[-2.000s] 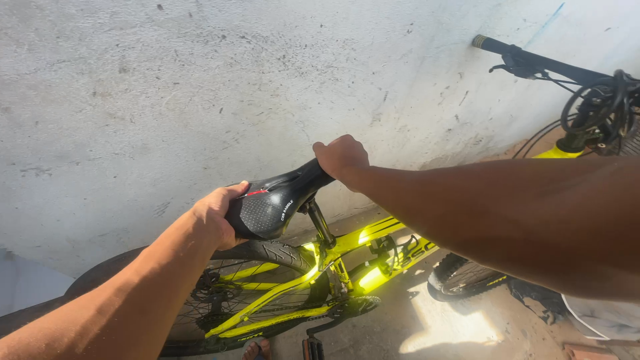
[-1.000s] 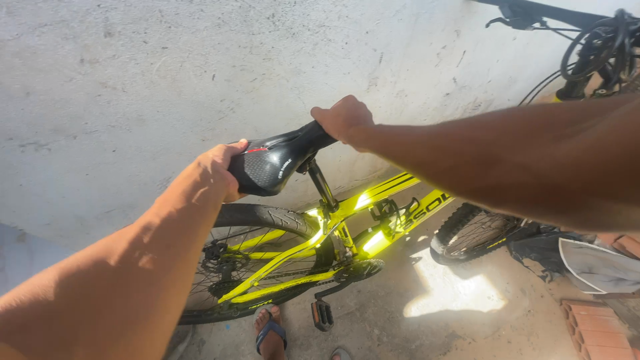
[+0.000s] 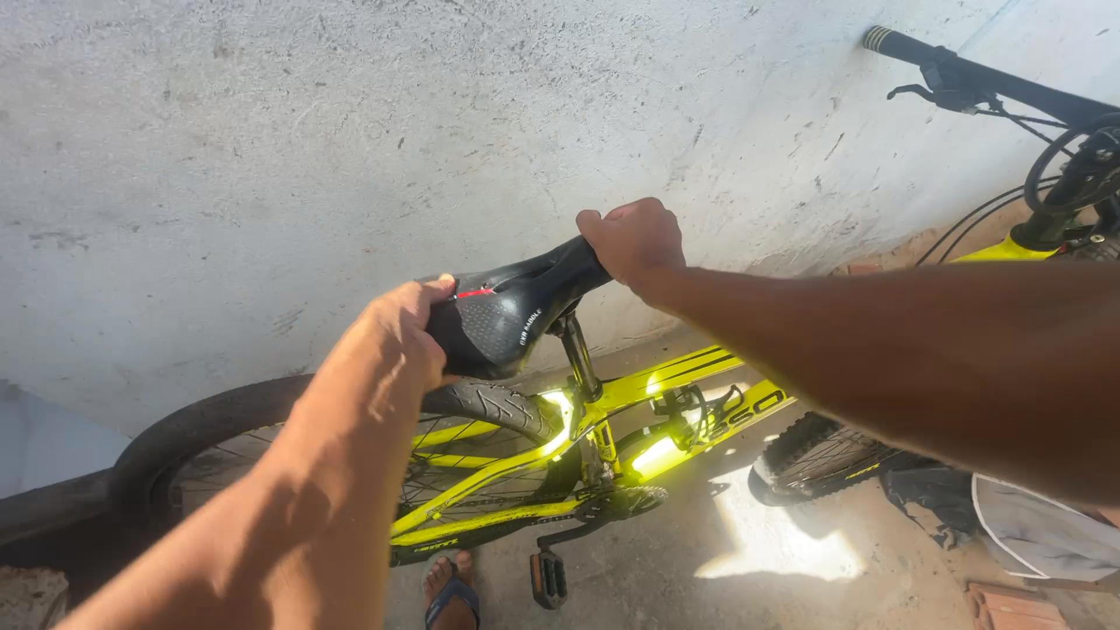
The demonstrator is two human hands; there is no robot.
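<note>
A black bicycle saddle with a red mark sits on a dark seatpost above a yellow bicycle frame. My left hand grips the wide rear end of the saddle, thumb on top. Around the narrow nose closes my right hand, its fingers curled. Below the left hand is the rear tyre, partly hidden by my left forearm. A bottle cage is on the down tube, partly in bright sun. My right forearm covers part of the front of the frame.
A scuffed white wall rises behind the bicycle. The handlebar with its brake lever is at the upper right. A pedal hangs near a foot in a flip-flop. Another tyre, grey cloth and bricks lie lower right.
Both hands keep their hold on the saddle. The view has shifted, and the handlebar's grip end, cut off one second ago, is back in sight.
</note>
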